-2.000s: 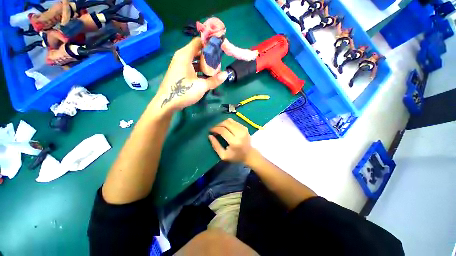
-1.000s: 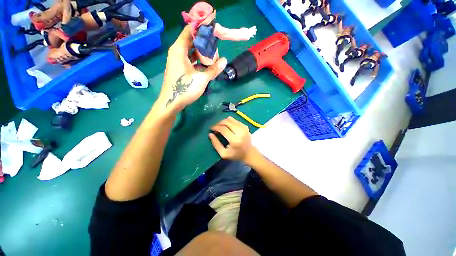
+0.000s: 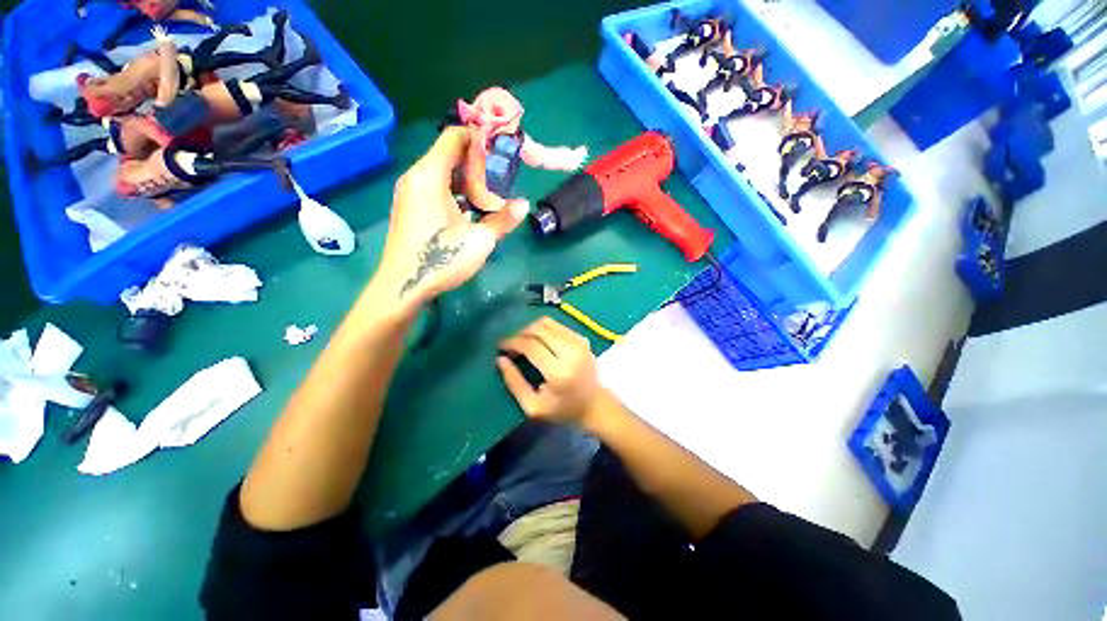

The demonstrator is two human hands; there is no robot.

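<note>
My left hand (image 3: 435, 231) holds a figure's upper part (image 3: 495, 148) above the green bench. It has a pink head, a dark blue-grey piece on the torso and one pale arm stretched to the right. My fingers cover its lower and left side. My right hand (image 3: 552, 370) is low over the bench's front edge, its fingers curled on a small dark part (image 3: 524, 368), mostly hidden. A red heat gun (image 3: 637, 188) lies right of the figure, its black nozzle towards my left hand. Yellow-handled nippers (image 3: 556, 294) lie open above my right hand.
A blue crate (image 3: 364, 143) of piled figures stands at upper left. A white glue bottle (image 3: 325, 228) is beside it. Crumpled tissues (image 3: 200, 406) lie at left. A light blue tray (image 3: 838, 289) with figures in a row is at upper right, a mesh basket (image 3: 747, 325) below it.
The view has shifted, so the bench things sit lower in the picture. The held figure rose and turned slightly, and now appears lower. My right hand keeps nearly the same pose.
</note>
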